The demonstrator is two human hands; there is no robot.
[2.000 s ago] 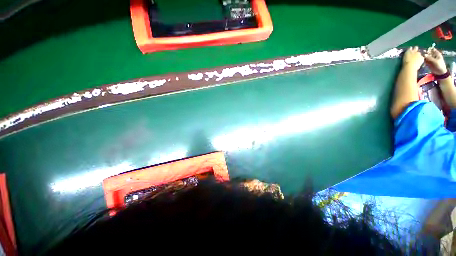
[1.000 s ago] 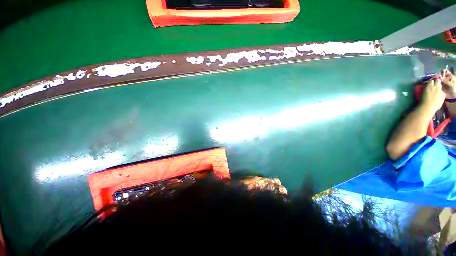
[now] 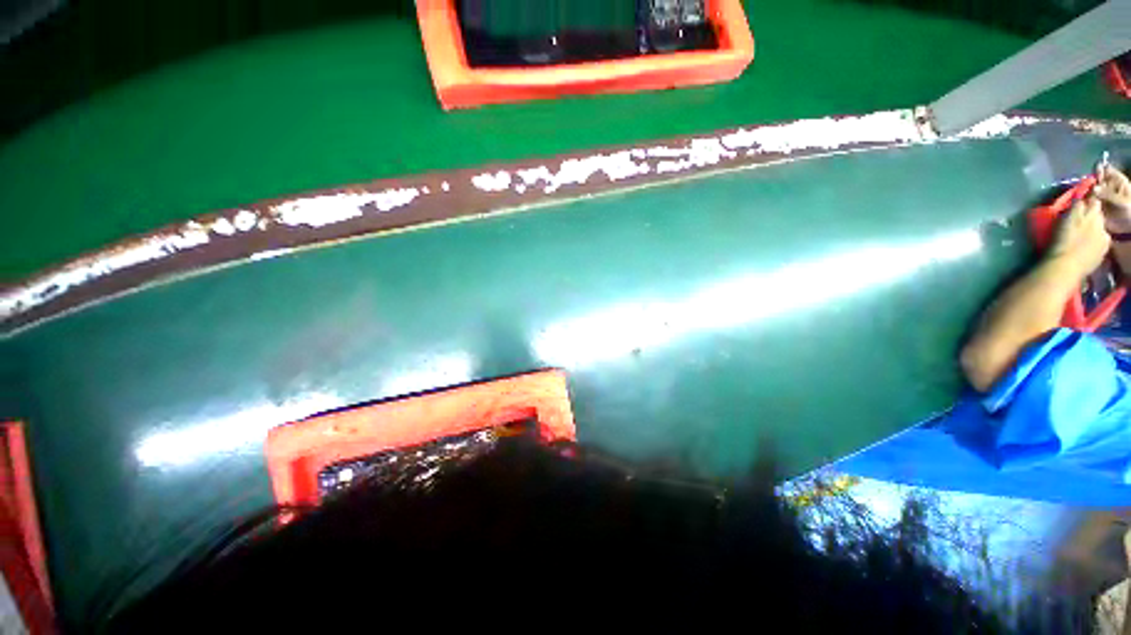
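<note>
A red holding frame [image 3: 416, 404] lies on the dark-green bench at lower centre-left. Inside it shows the upper strip of an open tablet assembly [image 3: 428, 458], dark with small bright parts. The dark hair of my head hides the rest of the frame and tablet. Neither of my hands can be seen; whatever they hold is hidden or out of the picture.
A red frame [image 3: 595, 79] with an open tablet sits on the green belt behind a brown rail [image 3: 372, 206] with chipped white paint. A grey metal arm [image 3: 1023, 68] crosses at upper right. A neighbour's arm [image 3: 1029, 310] in a blue sleeve works at right. Red strips [image 3: 25, 533] stand at left.
The view has shifted slightly. The belt's red frame has moved right. The skin-coloured patch beside my hair, right of the bench frame, no longer shows. The neighbour's hands have shifted right and down since the earliest frame.
</note>
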